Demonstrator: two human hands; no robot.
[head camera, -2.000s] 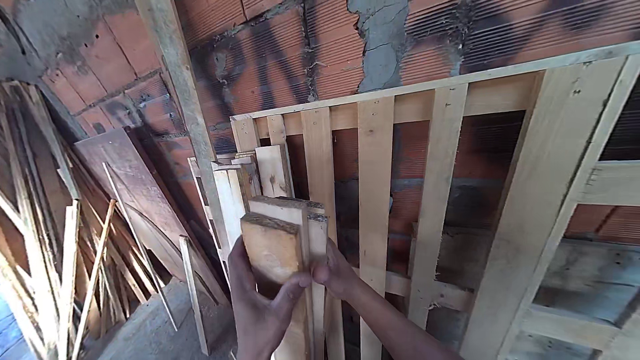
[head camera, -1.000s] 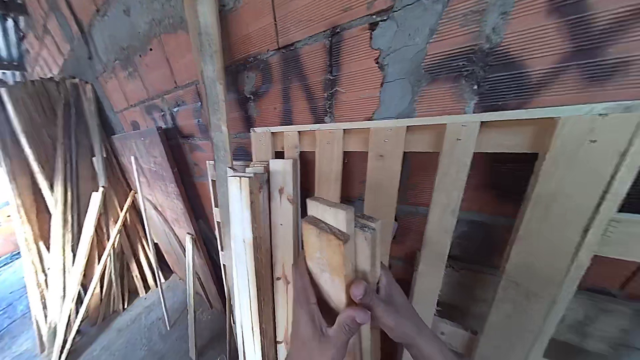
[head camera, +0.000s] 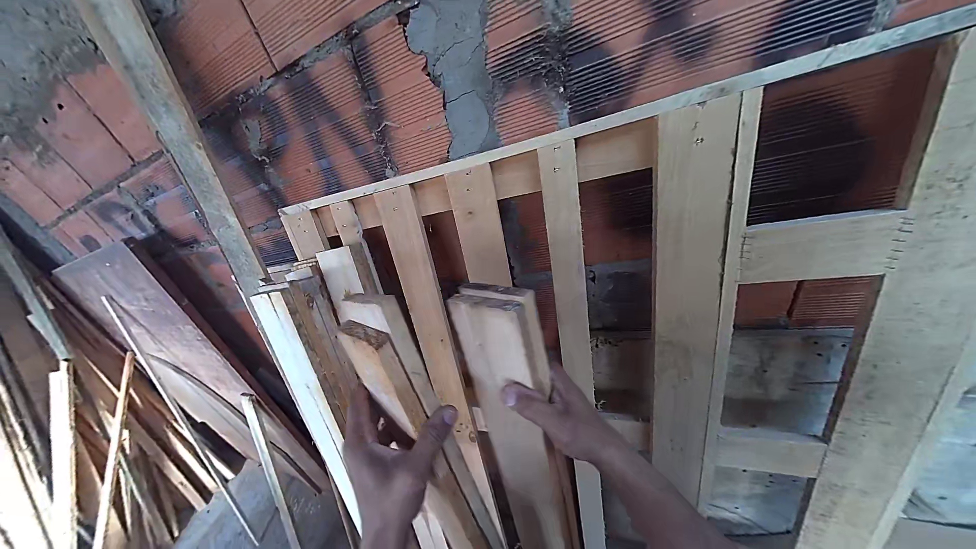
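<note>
My left hand is at the lower middle, its fingers behind a wooden board with a dark end and its thumb across the front edge. Another pale board stands just behind that one. To the right, my right hand grips a pair of wooden boards stacked face to face, thumb on the front face, fingers around the right edge. A gap separates the two groups of boards. Their lower ends run out of view. Behind them leans a slatted wooden frame.
Upright boards stand left of my left hand. A tall post leans on the brick wall. Farther left are a dark wooden panel and a pile of thin wood strips. A large wooden frame member stands at the right.
Both hands were together around one bundle of boards. Now they are apart, with boards at each hand. The view has shifted.
</note>
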